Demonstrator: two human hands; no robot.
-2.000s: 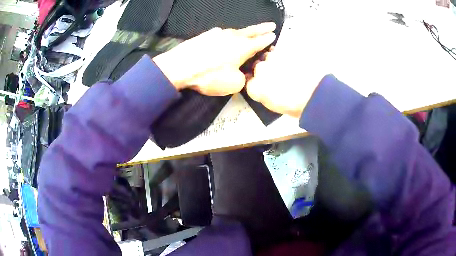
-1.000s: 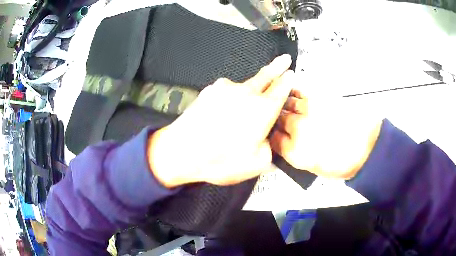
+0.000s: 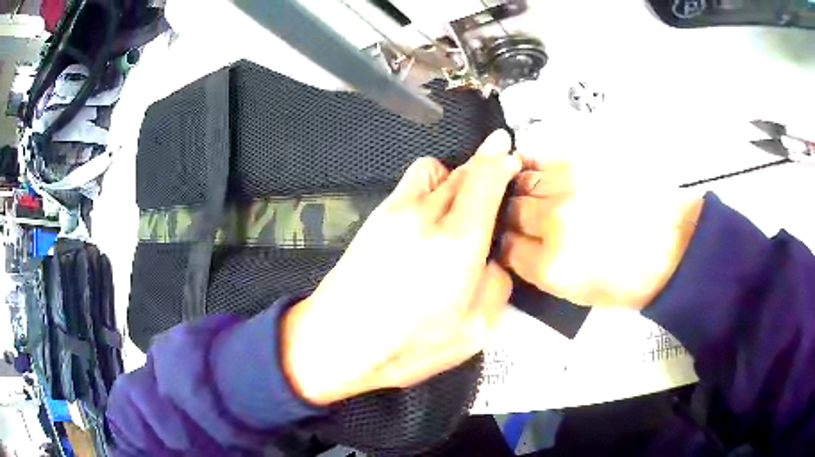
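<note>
The black mesh back panel lies on the white table, its right rim at the metal presser foot. A camouflage webbing strip runs across it and a plain black strap crosses that strip. My left hand lies over the panel, its fingertips pinching the right rim. My right hand grips the same rim from the right, fingers curled; what lies between the fingers is partly hidden. A loose black strap end sticks out below my right hand.
A grey machine bar slants above the panel. A round dark disc is beside the presser foot. Thread snips lie at the far right. A dark box is at the upper right. Stacked black pieces are at the left.
Over the two seconds, the view has shifted, bringing the machine head into view. Since one second ago, the panel has turned so that its camouflage strip lies nearly level. Both hands stay on its right rim.
</note>
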